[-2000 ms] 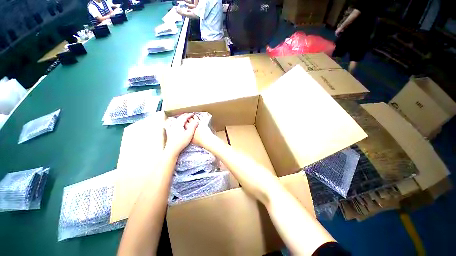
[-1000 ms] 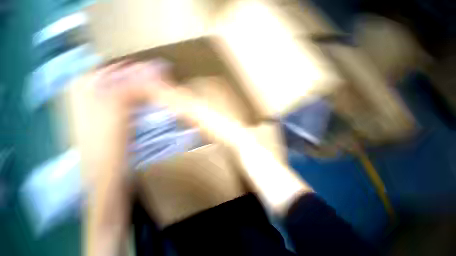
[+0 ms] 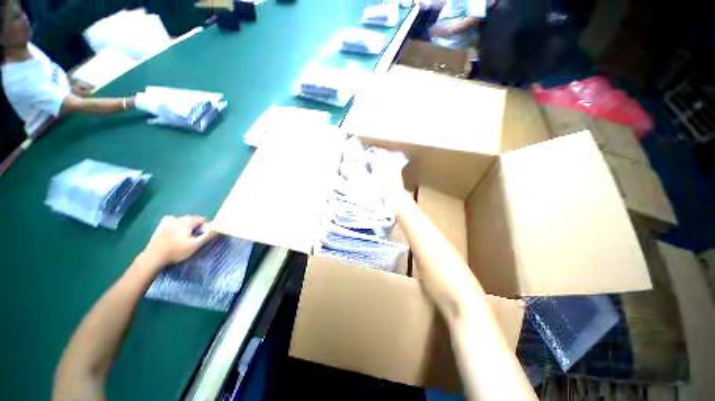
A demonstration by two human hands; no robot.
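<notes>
An open brown carton [image 3: 357, 313] has its flaps spread. Bubble-wrapped packets [image 3: 353, 227] stand in a row along its left side, beside a plain cardboard piece [image 3: 441, 227]. My right hand [image 3: 386, 174] is inside at the far end of this row, against the packets; its fingers are washed out, so its grip is unclear. My left hand [image 3: 179, 239] is over the green belt, fingers curled at the left flap's corner and the upper edge of a bubble packet [image 3: 205, 274]. This packet lies partly under the flap; whether my hand grips it is unclear.
More packets [image 3: 98, 192] lie on the green belt [image 3: 55, 290]. Across it, a person's hand [image 3: 145, 102] touches a stack [image 3: 184, 107]. Another person [image 3: 459, 19] is beyond the carton. Right are a bubble sheet [image 3: 572, 325], brown cartons [image 3: 639, 188] and red film [image 3: 596, 102].
My left hand has left the carton and moved left to the packet on the belt. My right hand stays in the carton. The view has shifted left, showing a person across the belt.
</notes>
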